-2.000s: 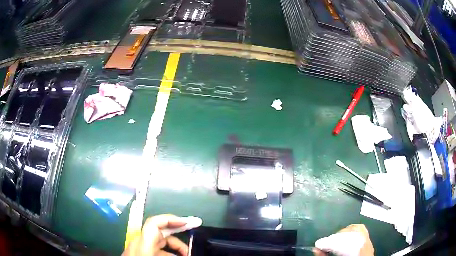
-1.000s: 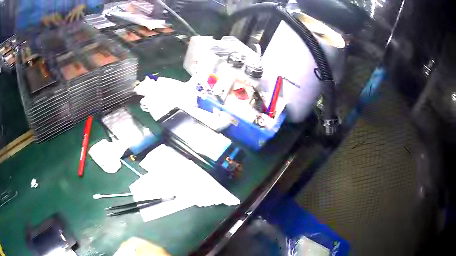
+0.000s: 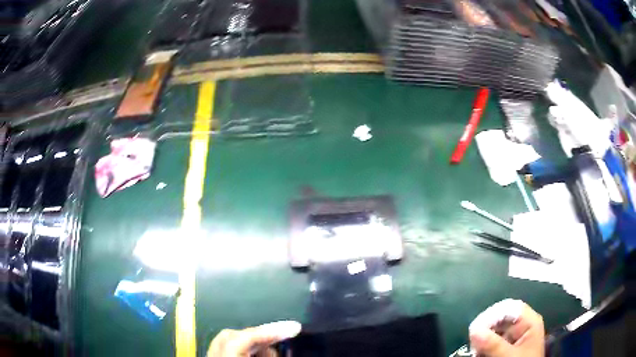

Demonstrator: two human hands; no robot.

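The matte black jig (image 3: 345, 207) lies on the green mat at centre, its long recess toward me, with bright reflections on its surface. A flat black panel (image 3: 369, 338) lies across the bottom edge, partly cut off. My left hand (image 3: 254, 339), cut off by the bottom edge, wears a white finger cot and grips the panel's left end. My right hand (image 3: 508, 329) is right of the panel, apart from it, fingers curled and fingertips together. A thin pale edge shows beside it; whether it pinches something is unclear.
Black tweezers (image 3: 512, 247) and a cotton swab (image 3: 487, 215) lie by white wipes (image 3: 551, 240) at right. A red marker (image 3: 470, 125) lies below stacked trays (image 3: 467, 59). At left are a blister tray (image 3: 73, 244), crumpled cloth (image 3: 125, 165) and blue film scrap (image 3: 146, 298).
The view swung right to the supply bin, then back over the jig. Compared with the oldest frame, my right hand is farther from the panel's end, with its fingers more curled.
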